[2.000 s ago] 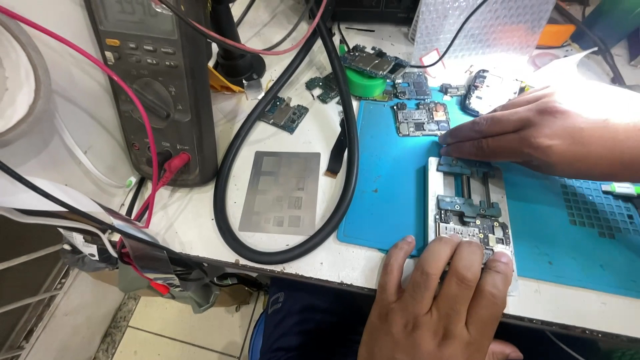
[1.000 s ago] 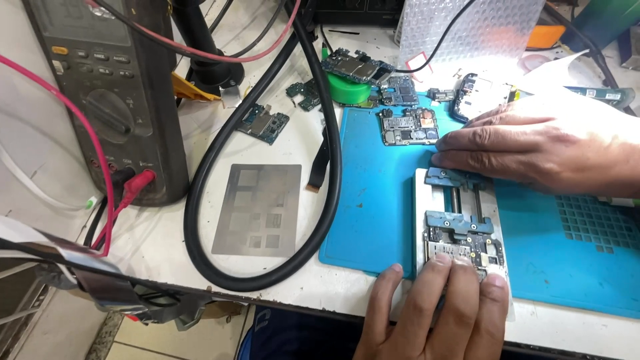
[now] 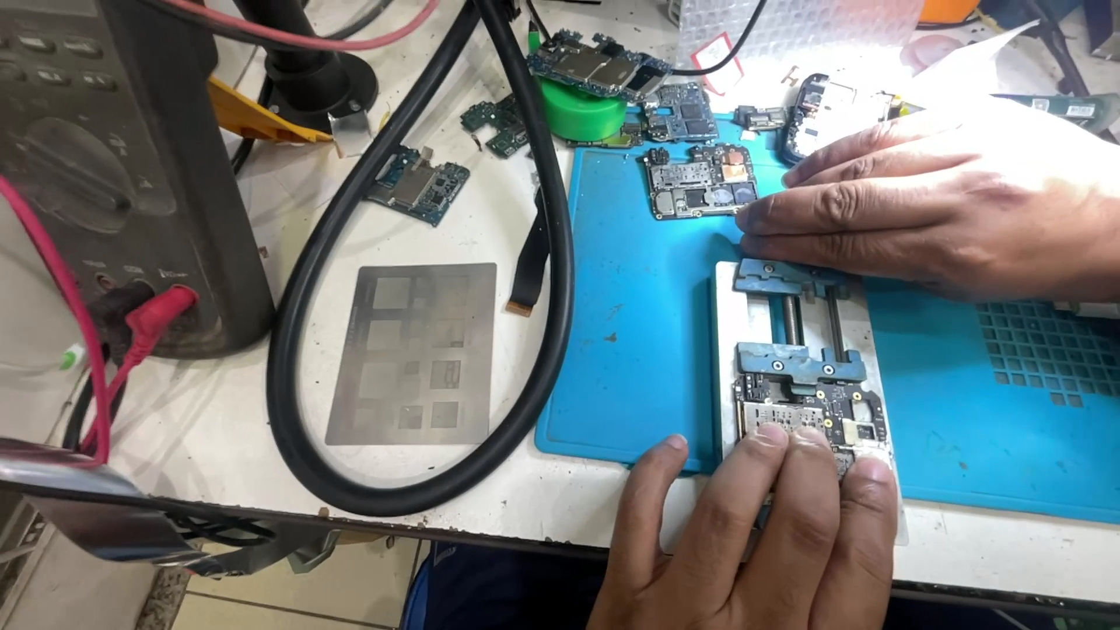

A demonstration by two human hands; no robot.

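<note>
A metal board holder (image 3: 726,350) with blue jaws (image 3: 801,361) and two rods lies on the blue silicone mat (image 3: 630,350). A phone circuit board (image 3: 840,407) sits at its near end, against the middle jaw. My left hand (image 3: 761,542) comes from below, its fingertips on the board and the holder's near end; its thumb is hidden. My right hand (image 3: 919,197) reaches in from the right, fingers together and pointing left, at the holder's far end. Its fingertips and thumb are partly hidden. Another phone board (image 3: 700,182) lies just left of its fingertips.
A black cable (image 3: 284,350) loops around a metal stencil (image 3: 420,350) on the white bench. Left stands a multimeter (image 3: 114,175) with red and black leads. More boards (image 3: 420,188) lie behind, some on a green round container (image 3: 582,112). A phone frame (image 3: 840,109) lies beyond my right hand.
The view has shifted, so the bench things sit farther left. Both hands stay at the holder, with little plain change in their places on it.
</note>
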